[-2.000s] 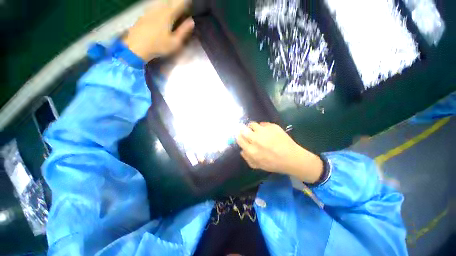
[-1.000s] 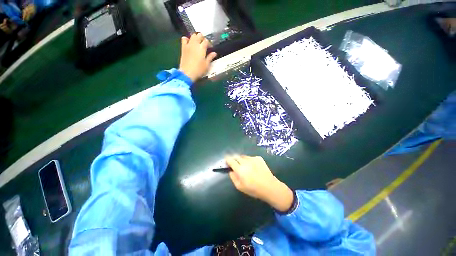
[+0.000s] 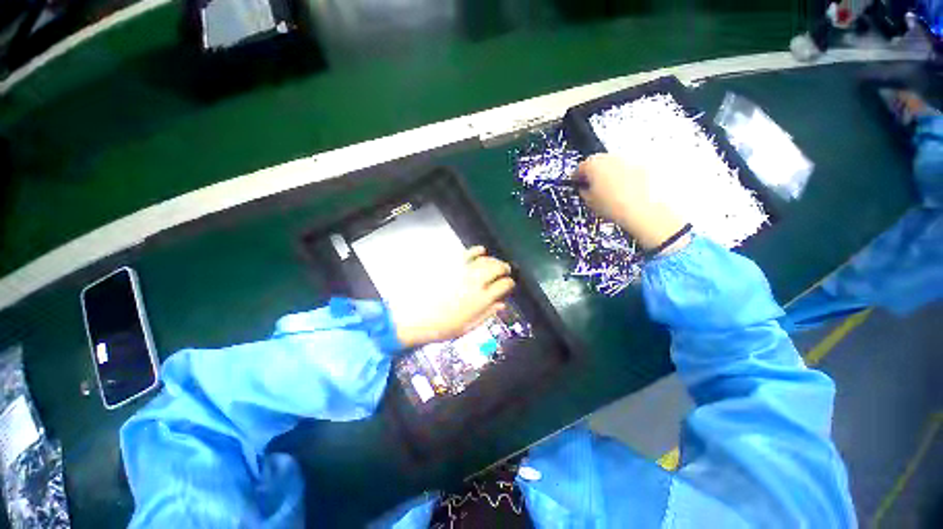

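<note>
An open tablet unit with a pale reflective rectangle lies in a black fixture tray on the green bench. Its circuit board, with a small teal patch, faces me at the near end. My left hand rests across the unit just above the board, fingers slightly bent, holding nothing. My right hand is at the pile of black-and-white strips, thumb and finger closed on dark tweezers. The tweezer tip is at the strips; whether it grips one cannot be told.
A black parts box of white strips stands right of the pile, a clear plastic bag beyond it. A smartphone and another bag lie left. Behind the pale rail is another tray. Another person's sleeve is at right.
My left hand has come back from the line over the rail, and a tray with a unit now lies on the bench under it. My right hand has moved up and right to the strip pile.
</note>
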